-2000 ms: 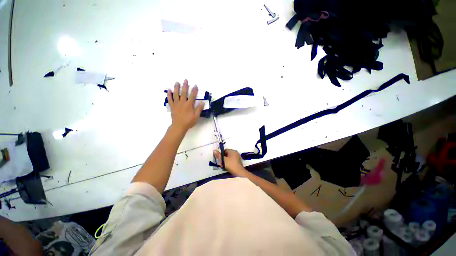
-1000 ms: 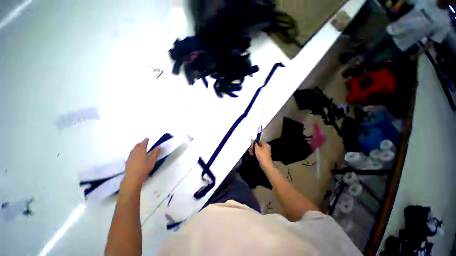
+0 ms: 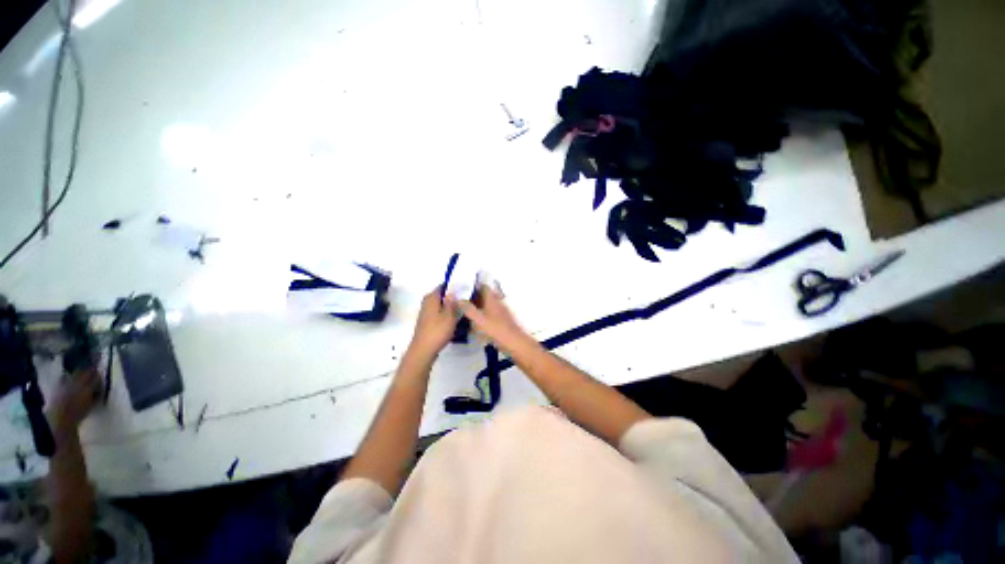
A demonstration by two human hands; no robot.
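Note:
My left hand (image 3: 439, 317) and my right hand (image 3: 493, 314) are close together at the table's front part, both on a small dark bundle with white on top (image 3: 464, 289). Fingers hide part of it. Another dark bundle with white on top (image 3: 339, 296) lies to the left. A long black tie strip (image 3: 634, 315) runs from beside my hands to the right, its near end folded. Scissors (image 3: 824, 292) with dark loops lie near the table edge at right, below the strip's far end.
A tangled black strip pile (image 3: 661, 165) lies at back right by a large black bag (image 3: 760, 50). At left, another person's hand (image 3: 75, 394) is beside a dark flat machine base (image 3: 148, 355). A small metal piece (image 3: 515, 123) and scraps lie on the white table (image 3: 331, 143).
The scissors have left my right hand and lie on the table at right. My hands have come together on a small bundle; another bundle lies apart at left. The view has swung back left.

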